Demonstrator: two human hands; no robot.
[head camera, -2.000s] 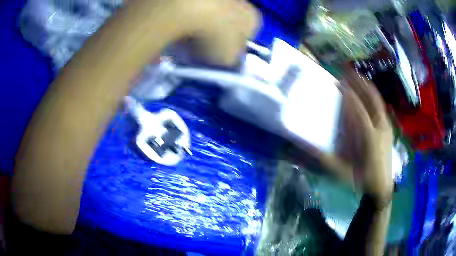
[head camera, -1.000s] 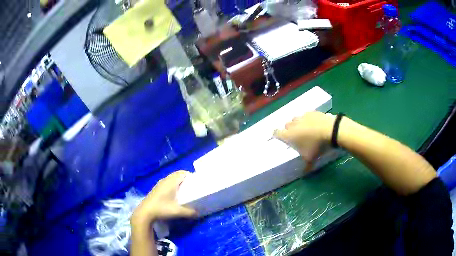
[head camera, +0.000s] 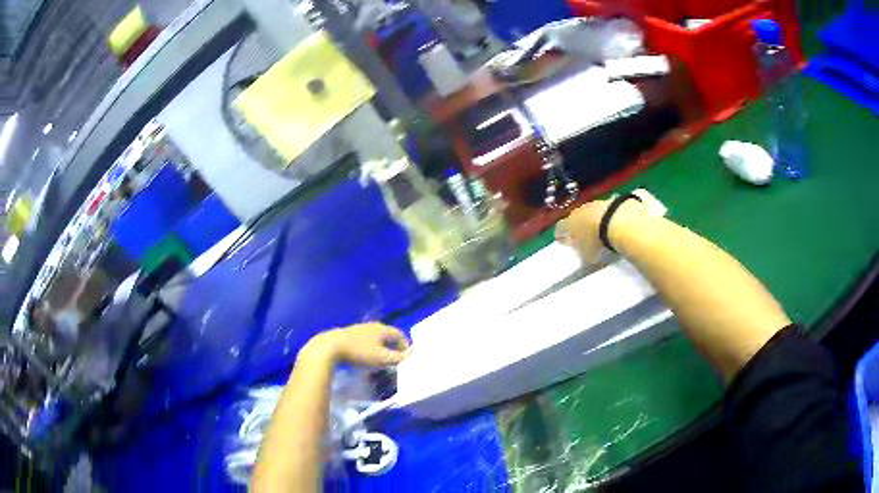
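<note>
Two long white power strips lie side by side across the seam of the blue and green coverings, the front power strip (head camera: 520, 358) nearer me and the rear power strip (head camera: 482, 306) behind it. My right hand (head camera: 590, 229), with a black band at the wrist, grips the rear strip near its right end. My left hand (head camera: 371, 345) is at the strips' left end, fingers curled; whether it grips is unclear. A coiled white cord (head camera: 265, 424) in clear film and a white plug (head camera: 374, 454) lie on the blue sheeting, partly behind my left forearm.
A white wad (head camera: 747, 162) and a blue-capped bottle (head camera: 785, 116) are on the green mat (head camera: 829, 231). Behind are a red crate (head camera: 713, 53), a tray with phone, papers and chain, a pen container, a yellow card (head camera: 304, 96) and a fan. A blue tub edge shows at lower right.
My right hand has moved from the strips' middle to the rear strip's right end. My left hand has shifted from the front strip's end towards the rear strip. The view has shifted slightly.
</note>
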